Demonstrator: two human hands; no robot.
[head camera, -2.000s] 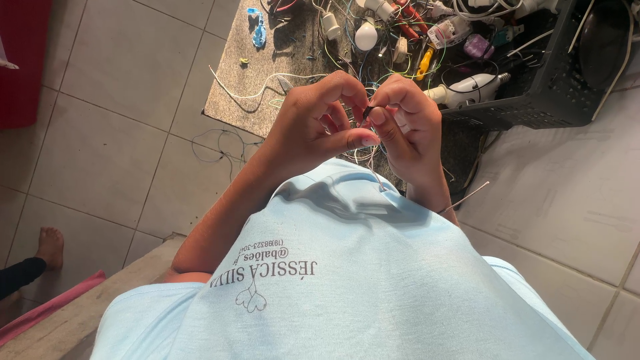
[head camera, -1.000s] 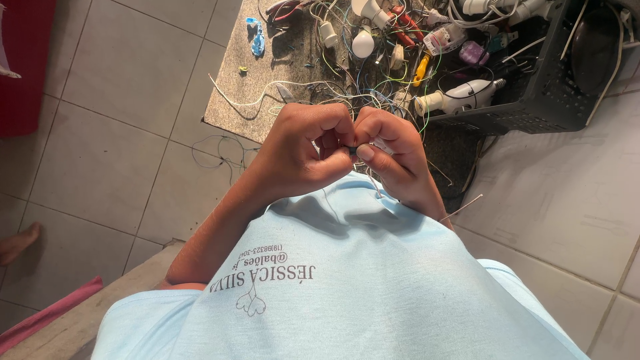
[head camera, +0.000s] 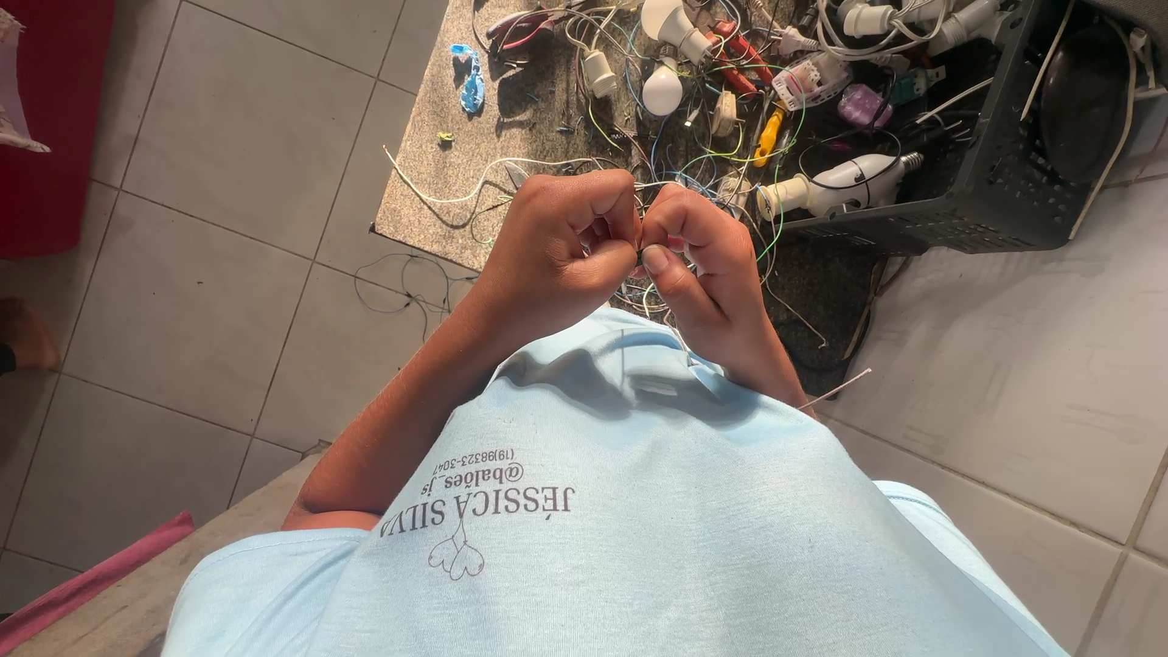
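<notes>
My left hand (head camera: 570, 246) and my right hand (head camera: 707, 260) meet fingertip to fingertip above the near edge of a speckled board (head camera: 415, 196). Between them they pinch a small dark piece (head camera: 641, 256), mostly covered by the fingers; its exact kind cannot be told. Thin wires hang just below and behind the fingers. A white cable (head camera: 474, 190) lies on the board beyond my left hand. Past my right hand lie a yellow-handled tool (head camera: 769, 137) and a white lamp-like part with a screw base (head camera: 844, 185).
A black perforated plastic crate (head camera: 967, 201) holds cables and parts at the right. White bulbs (head camera: 662, 89), red-handled pliers (head camera: 741, 57) and tangled wires cover the board's far part. A blue scrap (head camera: 469, 80) lies at its left. A person's foot (head camera: 26, 336) is at the far left.
Both hands have come lower and nearer to my shirt than two seconds ago, with the fingers more tightly curled. The dark piece has stayed between the fingertips.
</notes>
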